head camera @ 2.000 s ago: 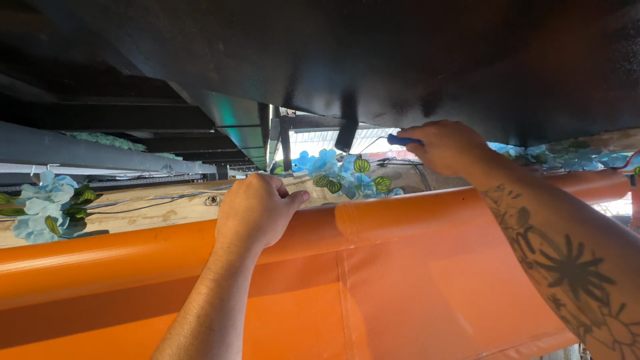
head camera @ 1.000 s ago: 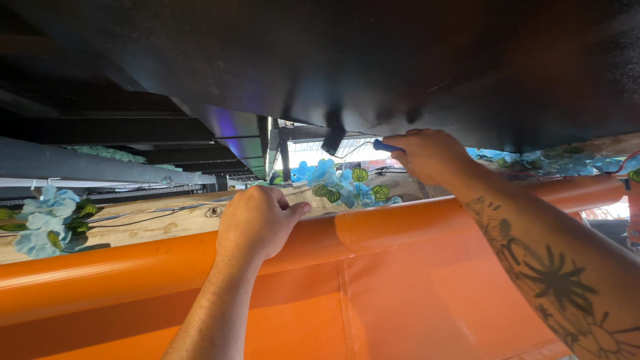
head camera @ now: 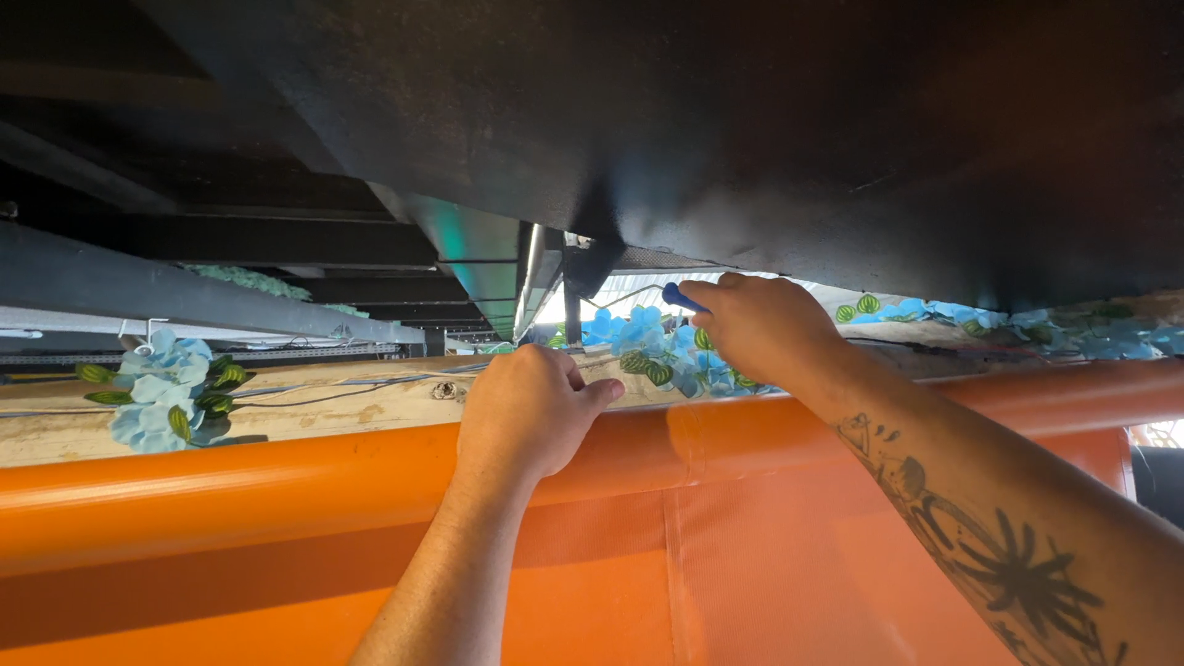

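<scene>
My left hand (head camera: 527, 407) rests over the top of an orange vinyl-covered roll (head camera: 351, 476), its fingers bent over the far side and partly hidden. In my right hand (head camera: 763, 324) is a blue-handled tool (head camera: 682, 297), raised above the roll; a thin wire or shaft runs left from its blue end toward a black flap (head camera: 592, 266). The exact kind of tool cannot be told. Artificial blue flowers (head camera: 647, 338) with striped green leaves lie just below the tool, between my hands.
A large black panel (head camera: 694, 120) hangs low overhead. Behind the roll runs a wooden log (head camera: 370, 402) with thin cables and another blue flower cluster (head camera: 165, 393) on the left. Grey metal beams (head camera: 185, 277) cross at the upper left. An orange sheet (head camera: 592, 592) hangs below the roll.
Two seconds ago my right hand and the blue-handled tool were farther right; they have moved left, nearer the black flap. My left hand stays on the roll.
</scene>
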